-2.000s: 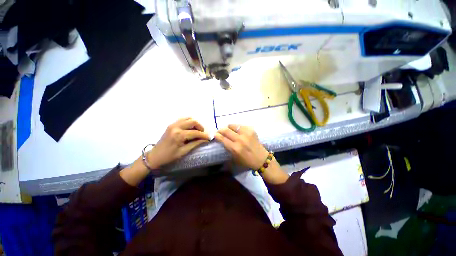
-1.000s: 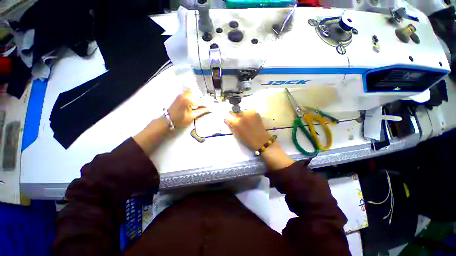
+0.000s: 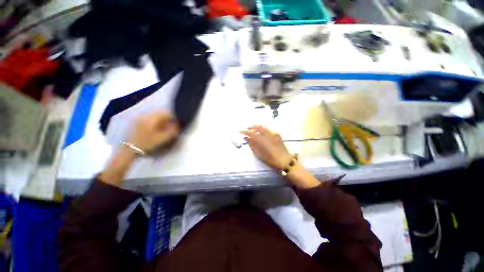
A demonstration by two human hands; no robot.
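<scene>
My left hand (image 3: 154, 132) is blurred at the left of the table, closed on a black cut panel (image 3: 192, 93). A white-backed face of a panel (image 3: 151, 103) shows beside it. My right hand (image 3: 265, 146) lies on the table in front of the needle area, fingers pointing left; a small pale piece (image 3: 238, 141) is at its fingertips, and whether it is gripped cannot be told. The sewing machine (image 3: 329, 85) stands behind, its presser foot and needle (image 3: 275, 110) above and right of my right hand's fingers.
Scissors with green and yellow handles (image 3: 347, 141) lie right of my right hand. A dark fabric pile (image 3: 117, 32) is at the back left, with red-orange fabric (image 3: 26, 69) beyond. A teal tray (image 3: 293, 16) is behind the machine. A blue crate (image 3: 159, 226) stands below the table edge.
My left hand has moved left from the needle onto the black panels, and a white-backed face now shows. My right hand stays near the needle. The camera view has shifted left.
</scene>
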